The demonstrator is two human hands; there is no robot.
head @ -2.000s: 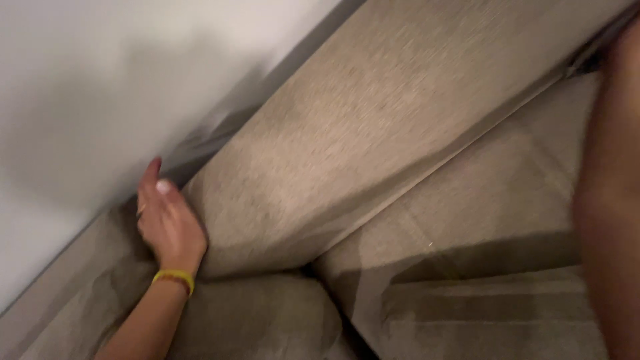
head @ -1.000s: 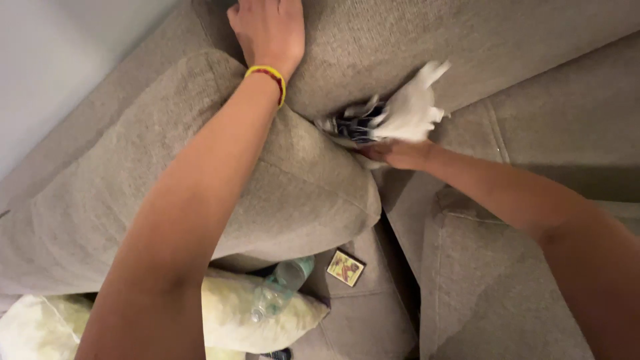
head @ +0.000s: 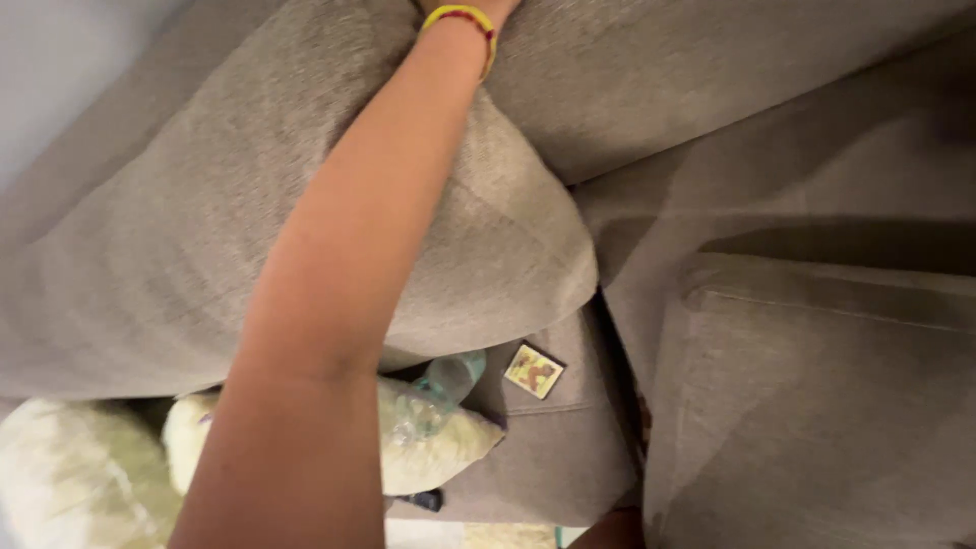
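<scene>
My left arm reaches up across a large beige sofa cushion (head: 503,221). My left hand (head: 492,6) is at the top edge beside the sofa's backrest (head: 656,84), with a yellow and red bracelet (head: 492,42) at the wrist. The fingers are cut off by the frame, so what they touch is hidden. My right hand is not in view; a blurred patch of skin shows at the bottom edge, and I cannot tell which body part it is. A small matchbox-like box (head: 535,370) with a yellow picture lies on the sofa seat (head: 534,457).
Below the big cushion are pale yellow pillows (head: 435,457), with a clear greenish plastic bottle (head: 450,381) lying against one. A small black object (head: 427,499) sits under that pillow. A separate seat cushion (head: 823,412) is at the right, beside a dark gap (head: 619,366).
My right hand, which held a crumpled white and dark cloth-like thing by the backrest a second ago, has left the view, as has that thing. My left hand is now mostly beyond the top edge.
</scene>
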